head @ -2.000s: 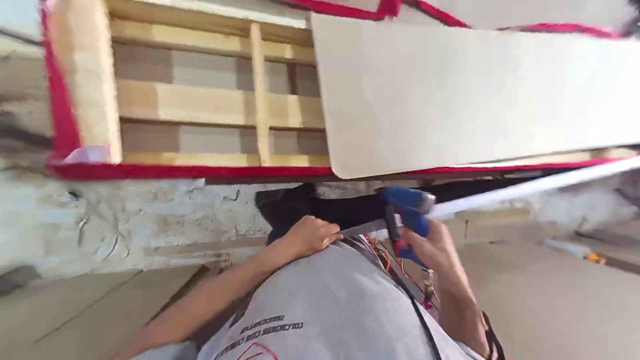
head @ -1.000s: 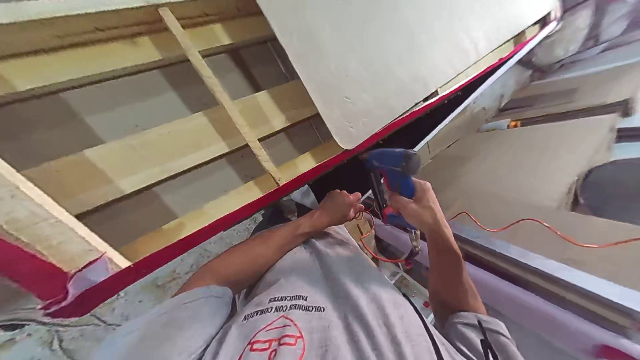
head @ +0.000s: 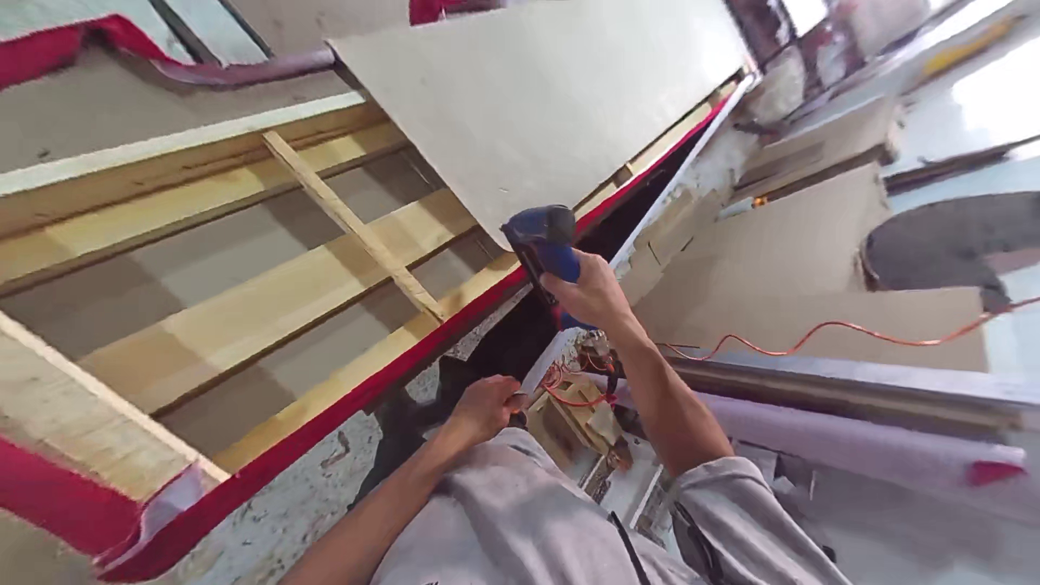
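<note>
My right hand (head: 593, 292) grips a blue pneumatic staple gun (head: 548, 244), its head over the near corner of a pale board (head: 536, 106). The board covers the far part of a wooden frame (head: 268, 325) edged in red fabric (head: 349, 418). My left hand (head: 487, 406) is closed near my waist, on the end of a long pale strip (head: 548, 361) that runs off along the frame's near side. What the fingers hide there is hard to make out.
An orange coiled air hose (head: 812, 331) crosses at the right. Cardboard sheets (head: 780, 244) and a roll wrapped in lilac material (head: 829, 431) lie on the right. Wood offcuts (head: 577, 414) are below my right arm. Loose red fabric (head: 122, 32) lies beyond the frame.
The staple gun has moved from near my left hand up to the corner of the board, and my hands are farther apart. The view has turned considerably.
</note>
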